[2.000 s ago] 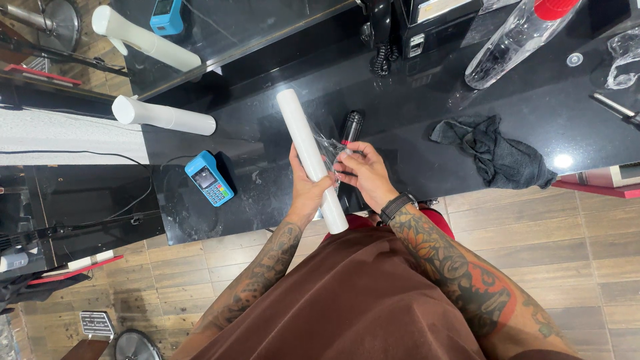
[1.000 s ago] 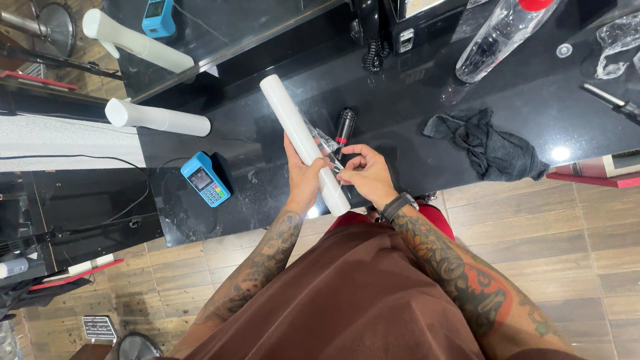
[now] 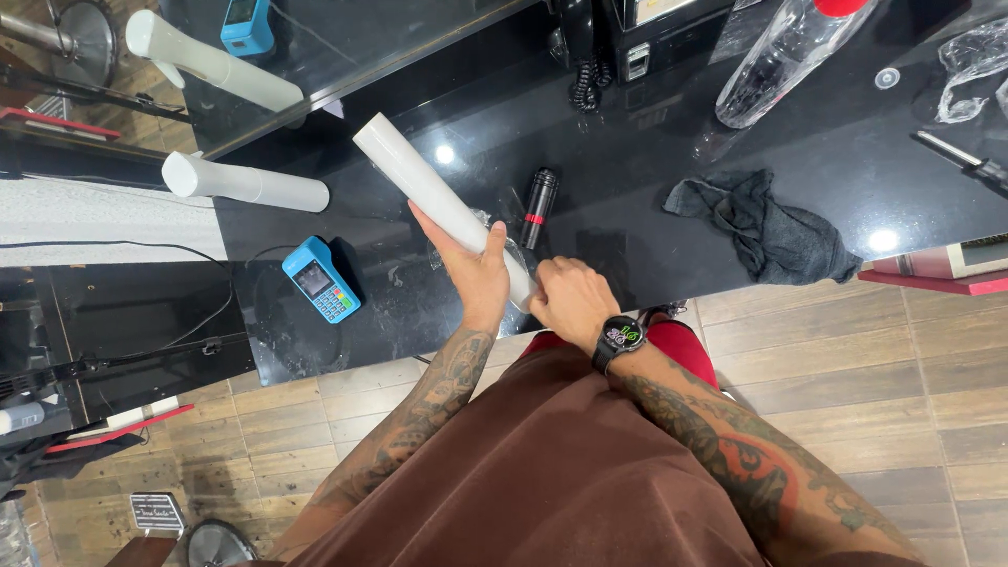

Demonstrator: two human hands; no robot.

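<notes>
A white roll (image 3: 425,177) in loose clear plastic film (image 3: 516,253) slants over the glossy black counter. My left hand (image 3: 472,272) grips it around its lower half, thumb on top. At the roll's lower end my right hand (image 3: 572,299), a watch on its wrist, is curled with its fingers against the end; what its fingertips hold is hidden. Just beyond the hands lies a black cylindrical device with a red band (image 3: 540,209). To the left of my left hand is a blue card payment terminal (image 3: 321,279).
A white spray bottle (image 3: 248,185) stands by the mirror at left. Rightward are a crumpled dark cloth (image 3: 768,228), a clear plastic bottle with a red cap (image 3: 787,63), crumpled clear plastic (image 3: 969,75) and a metal-tipped tool (image 3: 949,150). A coiled cord (image 3: 584,87) hangs at the back.
My right hand has moved from the film at the roll's side down to its lower end, and its fingers have curled in. The roll is tilted further over to the left.
</notes>
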